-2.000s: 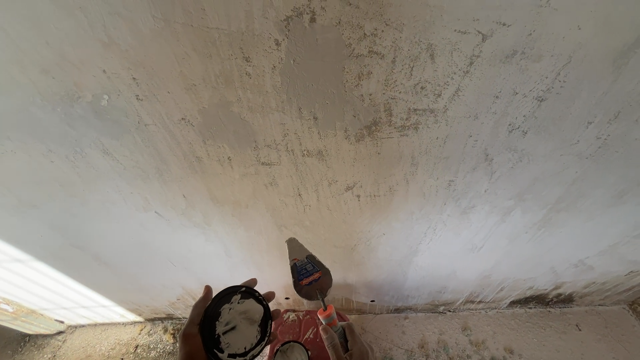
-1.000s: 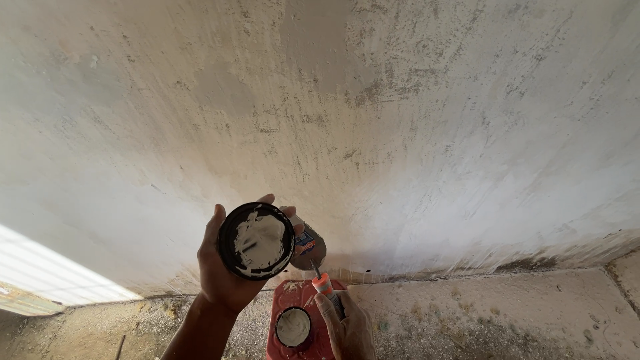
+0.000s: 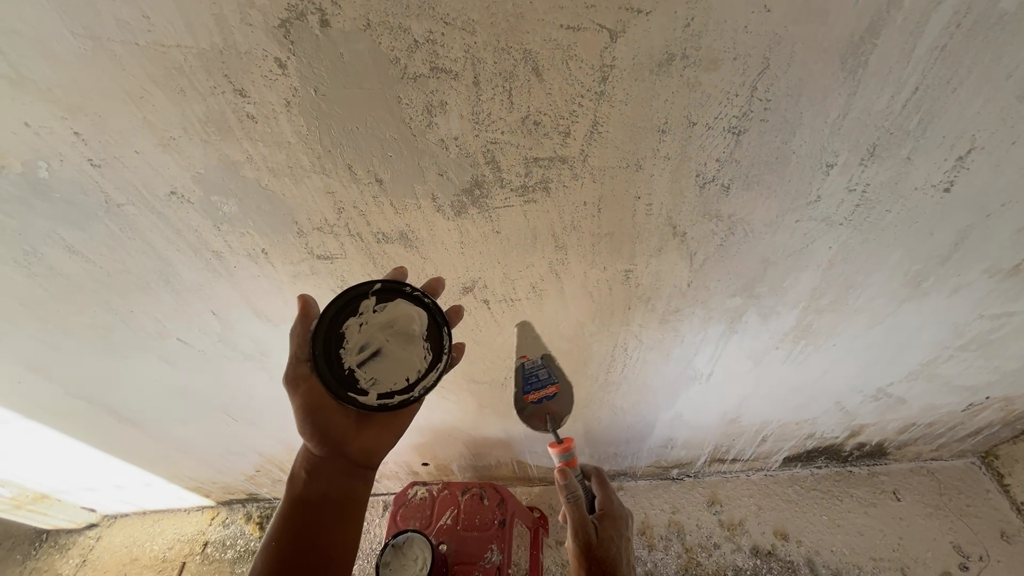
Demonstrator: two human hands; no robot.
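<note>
My left hand (image 3: pixel 344 416), palm up with fingers spread beneath, holds a round black lid (image 3: pixel 324 344) with a patch of pale putty (image 3: pixel 388 344) on it. In my right hand (image 3: pixel 598 520) is the orange and grey handle of a pointing trowel (image 3: pixel 544 392). Its blade points up toward the wall, bears a blue and orange sticker and has pale paste at its tip. Whether the blade touches the wall, I cannot tell.
A plastered wall (image 3: pixel 640 240) with rough grey patches fills most of the view. Below my hands stands a red plastic stool or crate (image 3: pixel 464 520), splashed with putty, with a small round container of putty (image 3: pixel 406 554) on it. Dusty floor (image 3: pixel 760 520) runs along the wall's foot.
Between two seconds and one second ago, my left hand rose with the lid. The trowel blade, partly behind the lid one second ago, now shows fully, apart from it on the right.
</note>
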